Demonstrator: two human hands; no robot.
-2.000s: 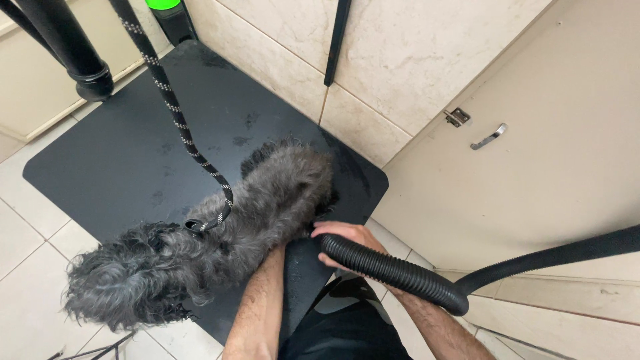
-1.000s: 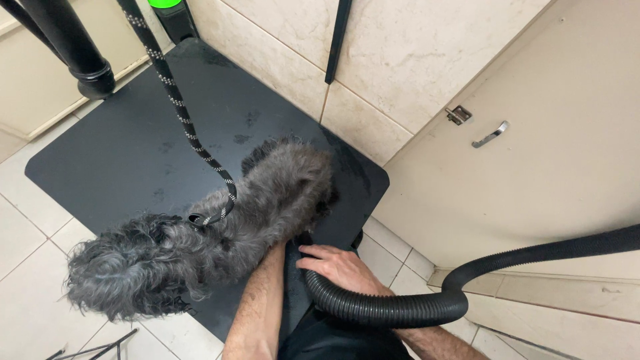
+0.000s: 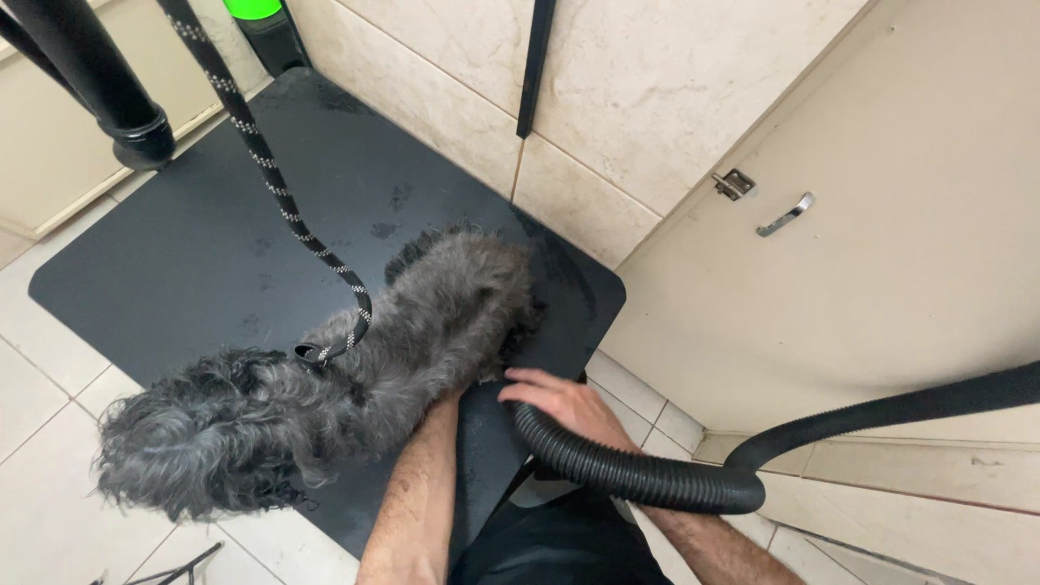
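Observation:
A curly-haired grey dog (image 3: 439,325) stands on a black grooming table (image 3: 195,219), its head over the table's left front edge. A black rope leash with light flecks (image 3: 276,179) runs down to a loop at its neck. My left hand is hidden beneath the dog's belly; only the forearm shows. My right hand (image 3: 569,406) is by the dog's hind end, at the front end of a ribbed black hose (image 3: 634,475). The hose's nozzle and part of that hand's grip are hidden.
A tiled wall (image 3: 455,89) borders the table's back right side. At the right is a beige door with a metal handle (image 3: 786,214) and a latch (image 3: 734,184). A black post (image 3: 122,97) reaches in at the upper left. Thin dark rods (image 3: 183,569) lie low at the left.
My right hand and the hose end have shifted about near the dog's hind end, first toward me, then back up a little. The dog and my left forearm have stayed nearly in place.

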